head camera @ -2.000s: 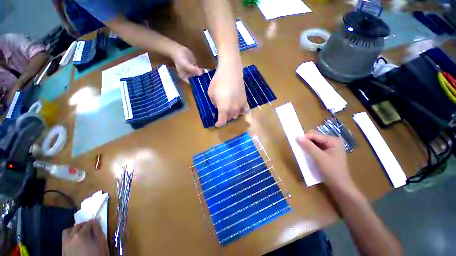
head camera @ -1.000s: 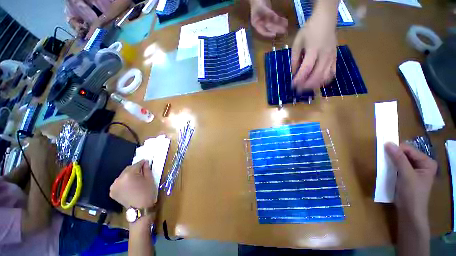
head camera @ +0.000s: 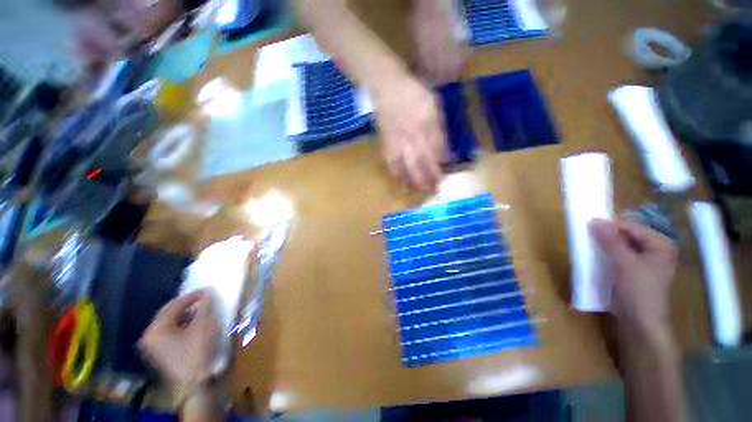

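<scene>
The frame is blurred. A bright blue solar panel (head camera: 458, 280) with silvery cross lines lies flat on the tan tabletop, between my hands. My right hand (head camera: 639, 260) is at the right, its thumb and fingers closed on the edge of a white strip (head camera: 587, 235) that stretches away from me. My left hand (head camera: 185, 334) is at the left, at the near edge of a loose pile of white strips (head camera: 223, 268); blur hides whether its fingers grip one. A bundle of silvery ribbons (head camera: 268, 264) lies just right of that pile.
Another person's hand (head camera: 412, 136) is just beyond the panel, beside dark blue cells (head camera: 518, 111). A cell stack (head camera: 330, 103) lies at upper left. More white strips (head camera: 651, 136) and a grey round body (head camera: 713, 91) are at right. Red and yellow handles (head camera: 76, 346) are at lower left.
The view has turned right, then back left. The other person's near hand has moved left off the dark cells towards the panel's far side. My right hand stays at the white strip.
</scene>
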